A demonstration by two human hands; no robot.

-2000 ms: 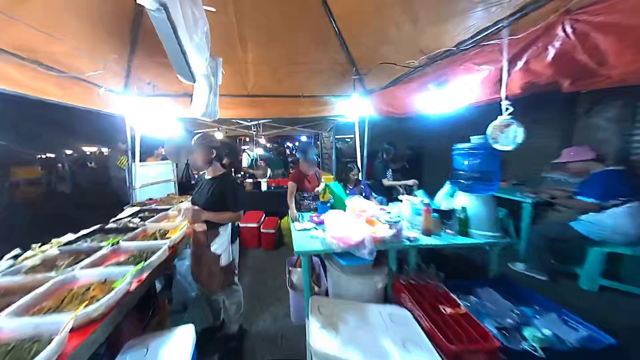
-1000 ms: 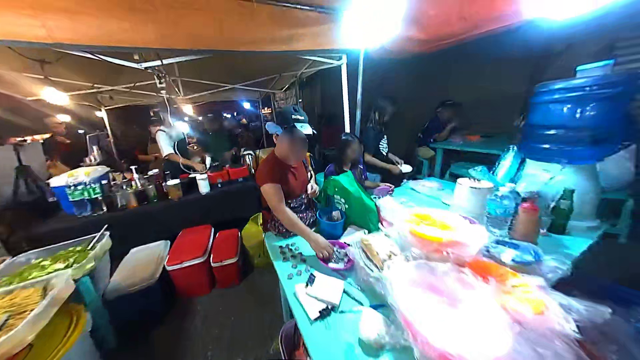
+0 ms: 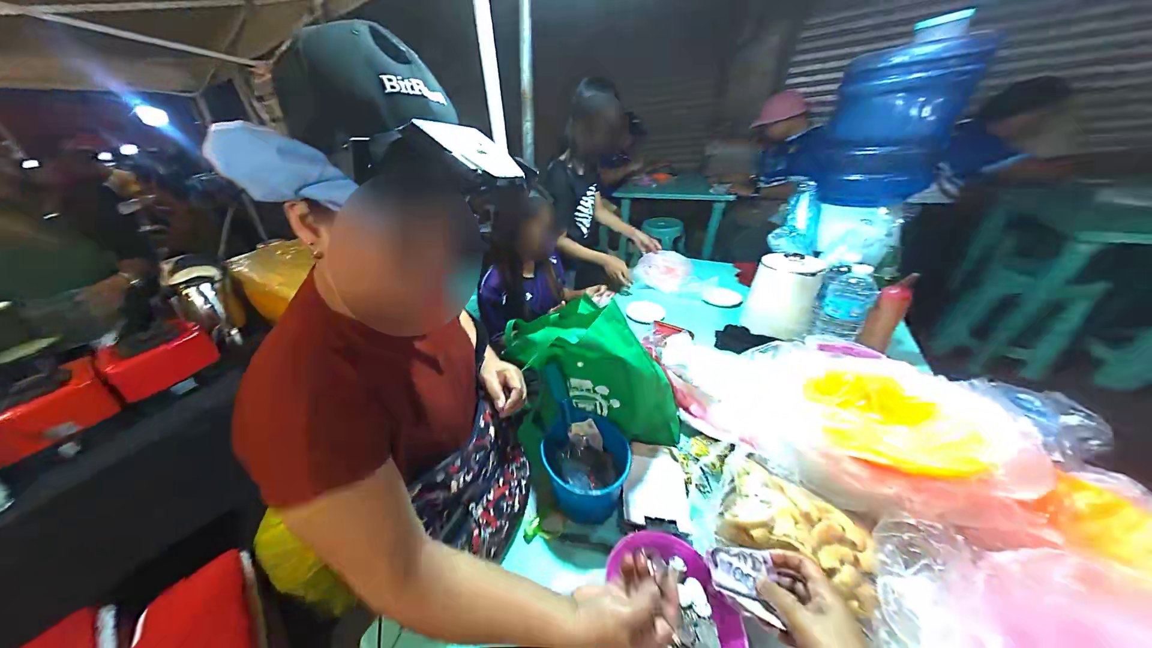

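My right hand (image 3: 810, 598) comes in from the bottom edge, its thumb and fingers closed on what looks like a folded banknote (image 3: 742, 574). The note is just above the right rim of a purple bowl (image 3: 641, 542), which holds coins and small white pieces. Over the bowl is the hand (image 3: 634, 603) of a person in a red shirt and cap, fingers bent; whether it holds anything is unclear. Behind the bowl stands a blue plastic bucket (image 3: 587, 504) with paper or notes inside. My left hand is out of view.
The person in the red shirt (image 3: 351, 396) leans over the turquoise table (image 3: 562, 562). A green shopping bag (image 3: 612, 369), a plastic bag of snack food (image 3: 792, 522), wrapped pink and yellow goods (image 3: 882, 414) and a large blue water jug (image 3: 891, 126) stand nearby. Several people are farther back.
The view has moved much closer to the table and the person in the red shirt. My right hand with the note has come into view near the purple bowl.
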